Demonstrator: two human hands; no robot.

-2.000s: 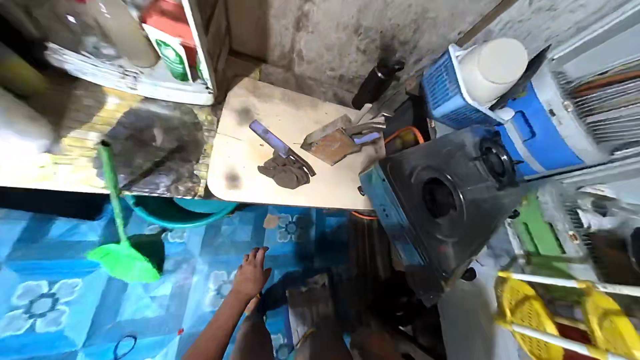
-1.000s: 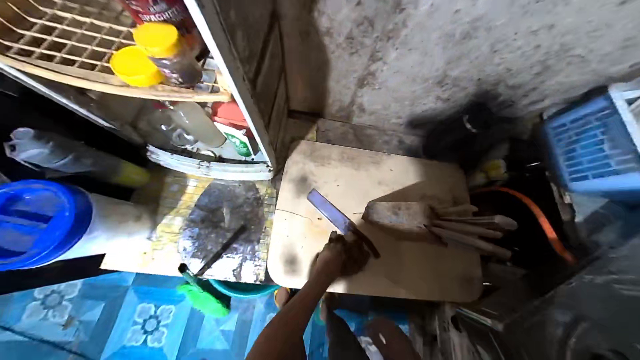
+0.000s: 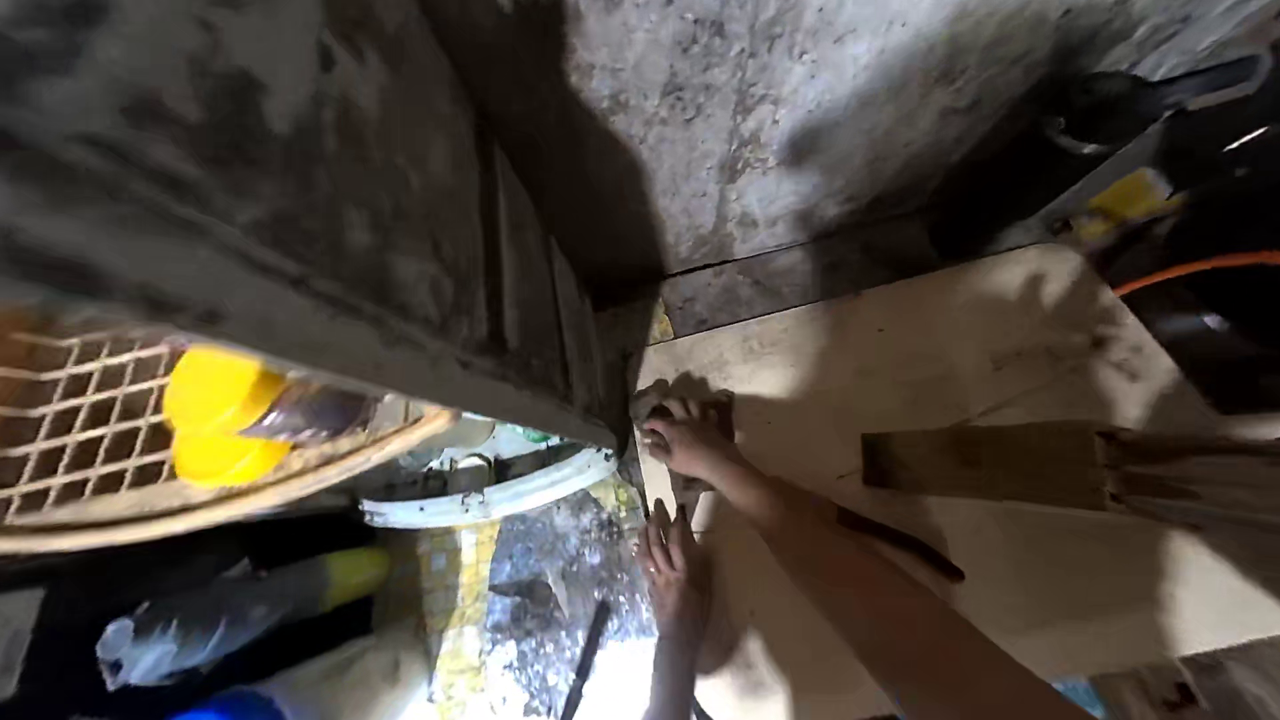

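A crumpled greyish-brown cloth (image 3: 718, 408) lies at the left end of a pale wooden board (image 3: 930, 340), and my right hand (image 3: 688, 440) is on it with curled fingers. Just below, near the board's left edge, my left hand (image 3: 668, 565) has its fingers apart, with nothing seen in it. Under my right forearm passes a dark, narrow curved piece (image 3: 905, 545), probably part of the knife; the rest is hidden. Farther right on the board lies a wooden block (image 3: 985, 465) with several handles or sticks at its right end, dim in shadow.
A dark wooden cabinet side (image 3: 400, 220) rises at the left, close to my hands. Beside it are a wire-grid rack (image 3: 85, 425) with yellow-lidded jars (image 3: 215, 415) and a white curved shelf edge (image 3: 495, 495). A stained wall (image 3: 760, 130) stands behind the board; an orange hose (image 3: 1200, 265) runs right.
My right hand has moved from the board's middle to its left end, with the cloth now there. My left hand has come into view. The view has shifted closer to the cabinet.
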